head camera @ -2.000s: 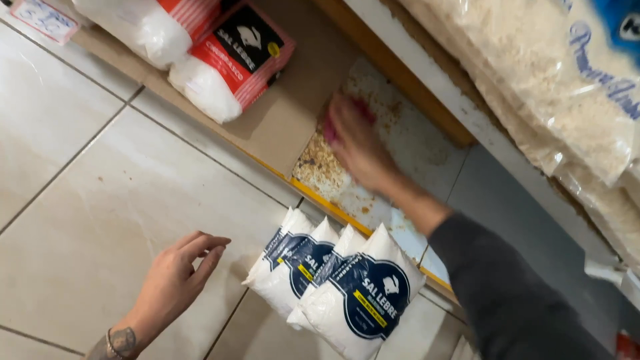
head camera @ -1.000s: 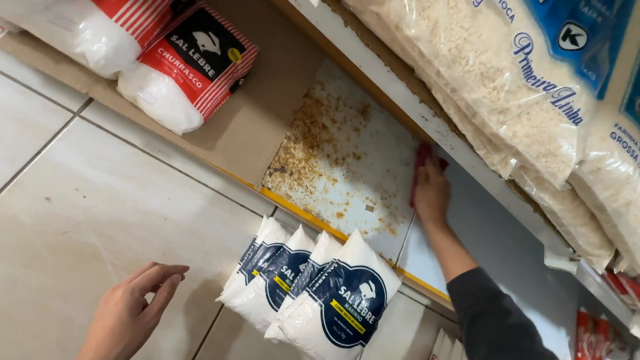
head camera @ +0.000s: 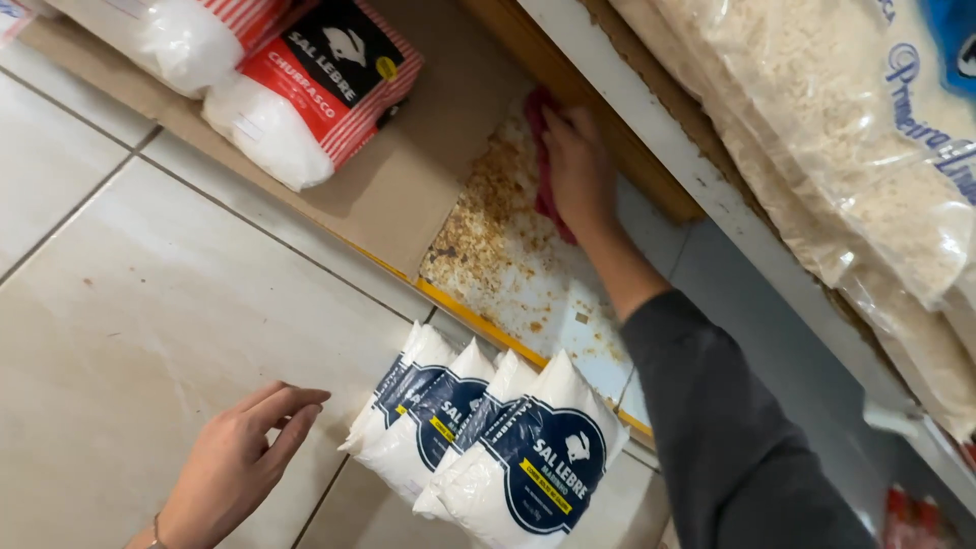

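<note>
My right hand (head camera: 581, 171) presses a red cloth (head camera: 543, 164) on the bottom metal shelf (head camera: 583, 293), close to its back edge. Brown, rust-like stains and crumbs (head camera: 488, 221) cover the shelf to the left of the cloth. Over the tiled floor at lower left is my left hand (head camera: 244, 457), holding nothing, its fingers bent and thumb slightly apart. Several white and blue Sal Lebre salt bags (head camera: 541, 465) lean together on the floor against the shelf's yellow front edge (head camera: 480, 320), between my two arms.
Cardboard (head camera: 396, 194) lines the left part of the shelf, with red and black Sal Lebre churrasco salt bags (head camera: 313, 91) on it. An upper shelf's white edge (head camera: 686, 152) crosses above my right arm, carrying clear bags of flour (head camera: 808, 137). Red packages (head camera: 911, 518) stand at lower right.
From the right part of the shelf, my right hand has moved back left with the cloth, to beside the stained patch. My left hand stays over the floor.
</note>
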